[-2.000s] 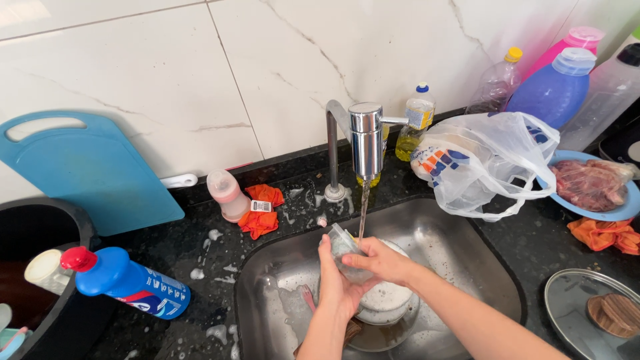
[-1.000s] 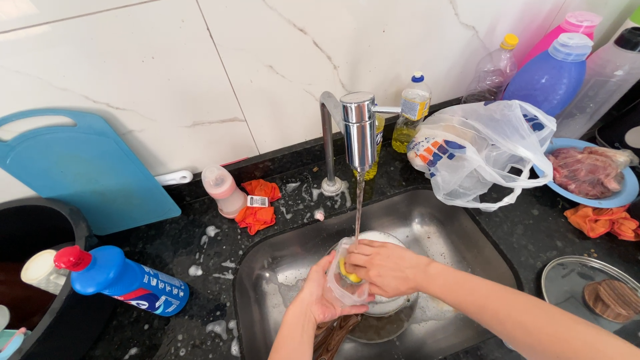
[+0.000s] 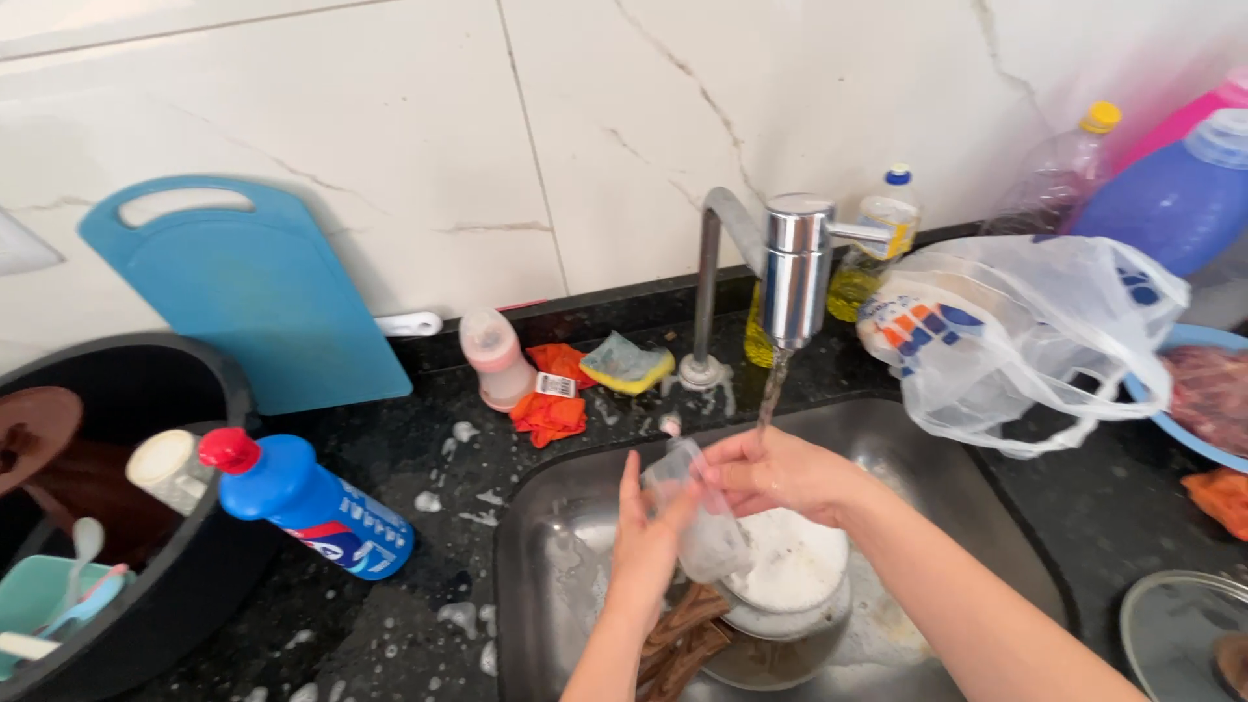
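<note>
A clear plastic cup is held between my two hands over the steel sink. My left hand grips its left side, slightly blurred. The fingers of my right hand are on its upper rim, just beneath the water running from the chrome faucet. Below the cup, a foam-filled pot or bowl sits in the sink, with brown wooden-looking pieces at its left. Behind the sink, a yellow and grey-blue sponge lies against orange cloth or plastic.
A blue detergent bottle stands beside a black tub holding dishes. The blue cutting board leans on the wall near a baby bottle. At right are a plastic bag, a bowl of meat and a glass lid.
The yellow sponge, in my right hand inside the cup one second ago, now lies on the counter behind the sink. My right hand has moved to the cup's rim. The view has shifted left.
</note>
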